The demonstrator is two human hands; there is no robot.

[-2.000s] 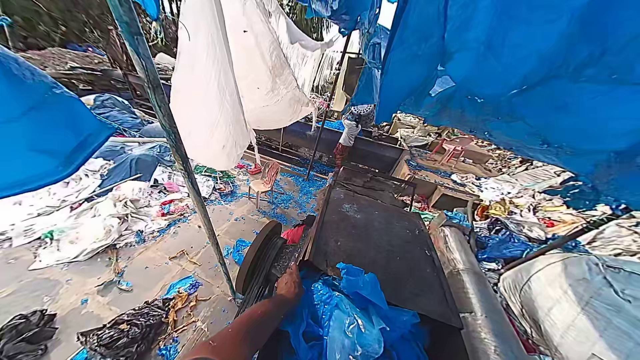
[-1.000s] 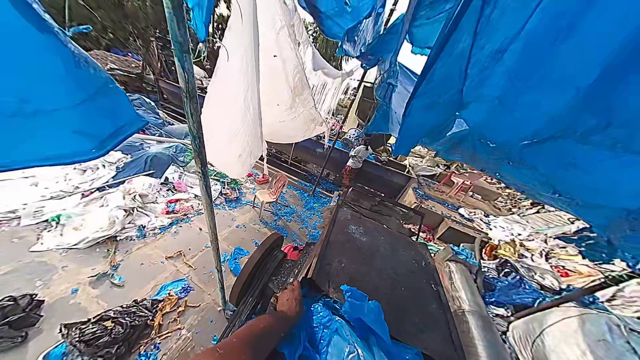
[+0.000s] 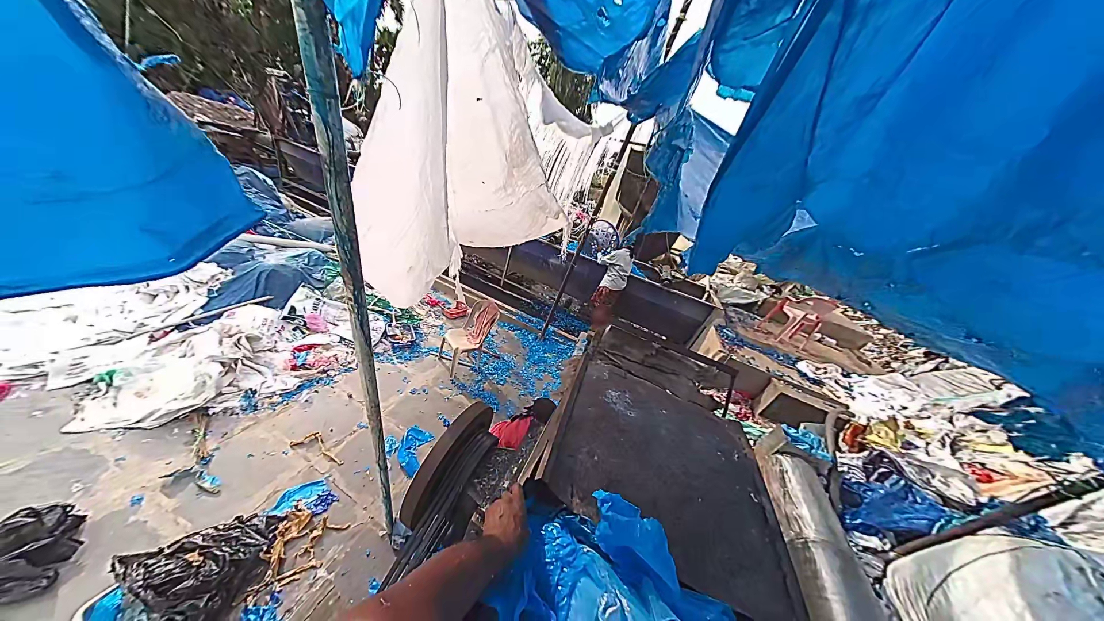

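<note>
My left hand (image 3: pixel 505 519) rests at the left edge of a dark metal machine housing (image 3: pixel 660 466), its fingers partly hidden; whether it grips the edge I cannot tell. Right beside it, crumpled blue plastic sheeting (image 3: pixel 586 565) lies bunched against the near part of the housing. A large pulley wheel (image 3: pixel 444 461) with dark drive belts (image 3: pixel 444 509) stands just left of the hand. Red cloth (image 3: pixel 513 431) shows past the wheel. My right hand does not show.
A wooden pole (image 3: pixel 338 207) stands left. Blue sheets (image 3: pixel 931 155) and white sheets (image 3: pixel 483 129) hang overhead. Beyond are a plastic chair (image 3: pixel 470 338), a long dark trough (image 3: pixel 561 274) and a person (image 3: pixel 614 272). A metal cylinder (image 3: pixel 811 526) lies right; black plastic (image 3: pixel 194 561) lies on the ground left.
The hanging sheets have shifted in shape. My left hand stays at the housing's left edge beside the blue plastic. The view has turned slightly left.
</note>
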